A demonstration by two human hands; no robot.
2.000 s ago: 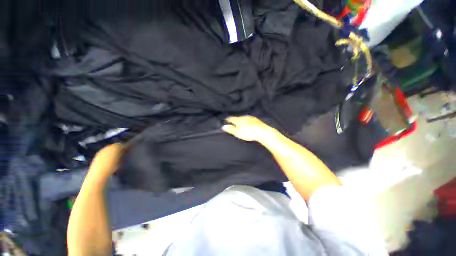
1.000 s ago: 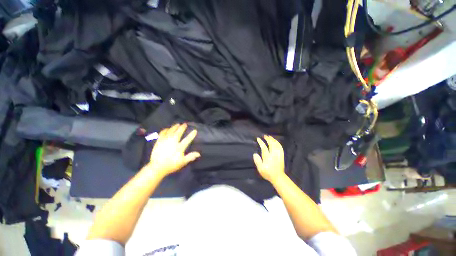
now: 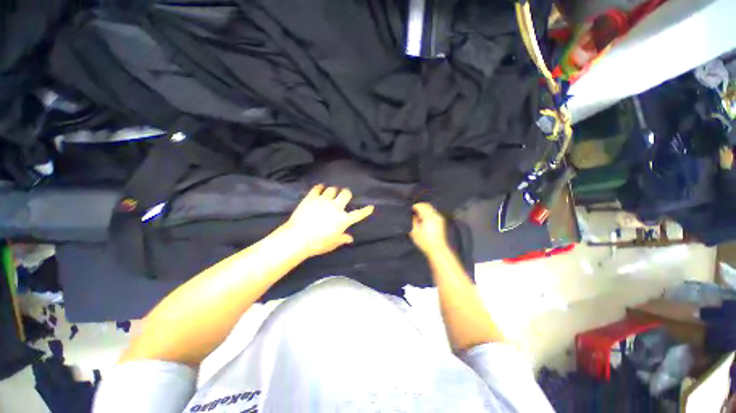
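Observation:
A black garment (image 3: 218,242) lies over the long grey padded sleeve board (image 3: 56,214), with a white label (image 3: 152,211) near its left end. My left hand (image 3: 321,222) lies on the garment near the middle, fingers spread, palm down. My right hand (image 3: 428,226) is just to its right at the seam, fingers bent onto the cloth; whether it pinches the cloth is hard to tell. The steam iron (image 3: 524,206), with a red part, is parked at the right end of the table, and no hand touches it.
A large black and grey garment pile (image 3: 323,73) lies behind the board, with a shiny strip (image 3: 415,28) on it. The tan steam hose (image 3: 529,40) hangs at the right. The dark table pad (image 3: 97,278) runs along the near edge. A red stool-like object (image 3: 609,339) stands at lower right.
The garment now lies over the board, its labelled end further left. My left hand has moved right across the cloth, close to my right hand. The view has shifted too.

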